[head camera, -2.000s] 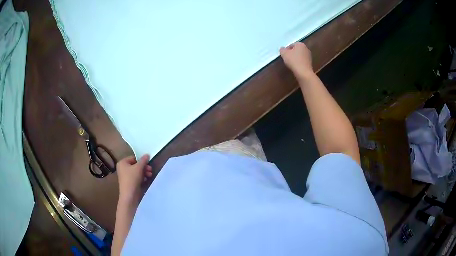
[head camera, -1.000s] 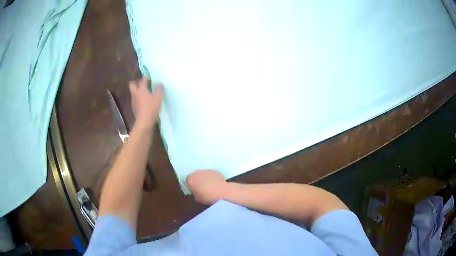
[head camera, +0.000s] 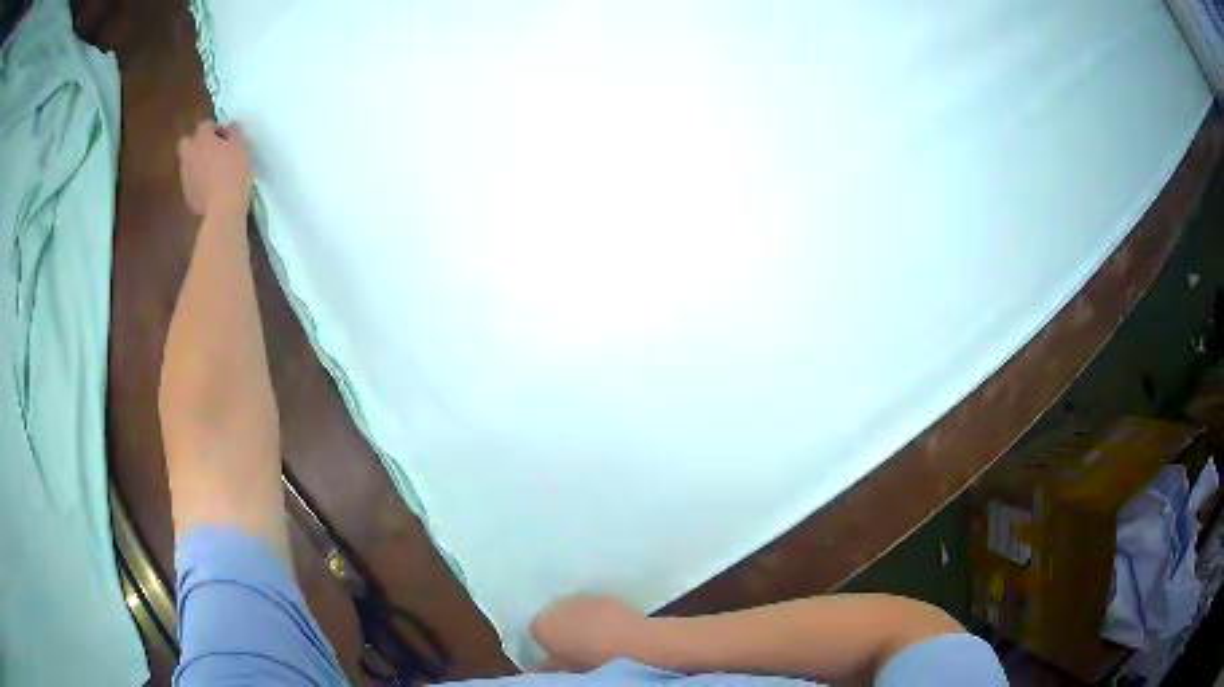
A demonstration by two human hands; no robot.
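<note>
The pale green fabric lay (head camera: pixel 443 295) covers most of the view, looking white in glare, with a wavy cut end running down its left side. My left hand (head camera: pixel 218 168) pinches that cut end at the upper left, arm stretched out. My right hand (head camera: pixel 587 631) lies on the near corner of the lay at the bottom; its fingers are hidden, so its grip cannot be told. The shears (head camera: pixel 346 570) lie on the brown table left of the cut end, partly behind my left arm.
More pale green fabric (head camera: pixel 61 349) lies loosely folded along the left. Brass-coloured rails (head camera: pixel 141 577) show at the lower left. The brown table edge (head camera: pixel 873 517) curves along the right. A cardboard box (head camera: pixel 1060 537) with crumpled white material (head camera: pixel 1161 550) stands at the lower right.
My left hand has moved from the near corner up along the cut end. My right hand has moved from the long near edge to the near corner.
</note>
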